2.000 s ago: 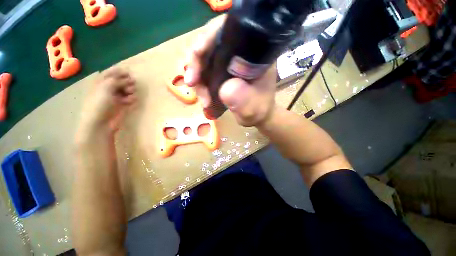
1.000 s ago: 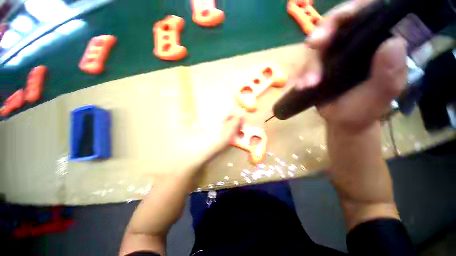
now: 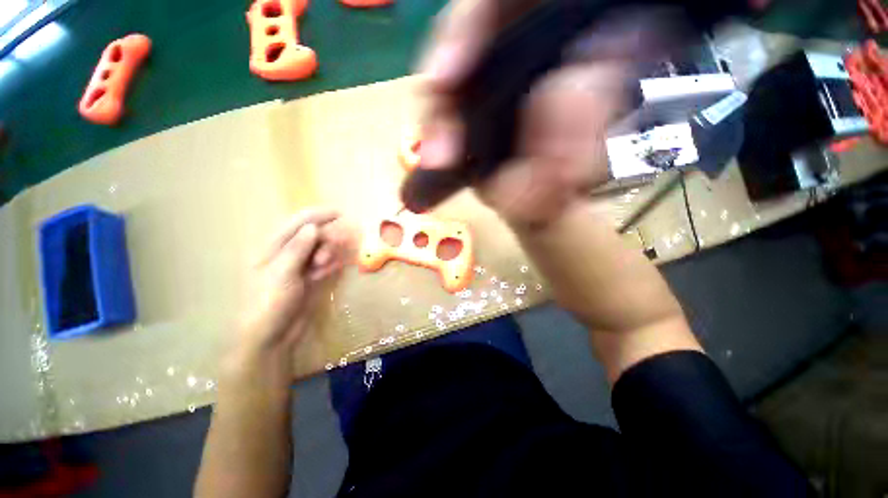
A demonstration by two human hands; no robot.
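Observation:
An orange housing (image 3: 421, 240) lies on the cardboard bench cover (image 3: 234, 185) in front of me. My right hand (image 3: 545, 136) is closed around the black electric screwdriver (image 3: 497, 97), blurred, with its tip pointing down at the housing's upper left edge. Whether the bit touches the housing cannot be told. A second orange housing (image 3: 410, 154) lies behind, mostly hidden by my right hand. My left hand (image 3: 304, 263) is just left of the front housing, fingers curled with fingertips close together; whether it holds a small screw cannot be told.
A blue parts bin (image 3: 115, 267) with dark contents stands at the left. Small pale rings (image 3: 467, 309) lie along the near edge. Beyond is a green conveyor (image 3: 195, 58) with orange housings (image 3: 114, 78). Screw feeders (image 3: 652, 151) stand at the right.
Compared with one second ago, my left hand has come off the front housing and moved left of it. The screwdriver is still in my right hand. The view has shifted.

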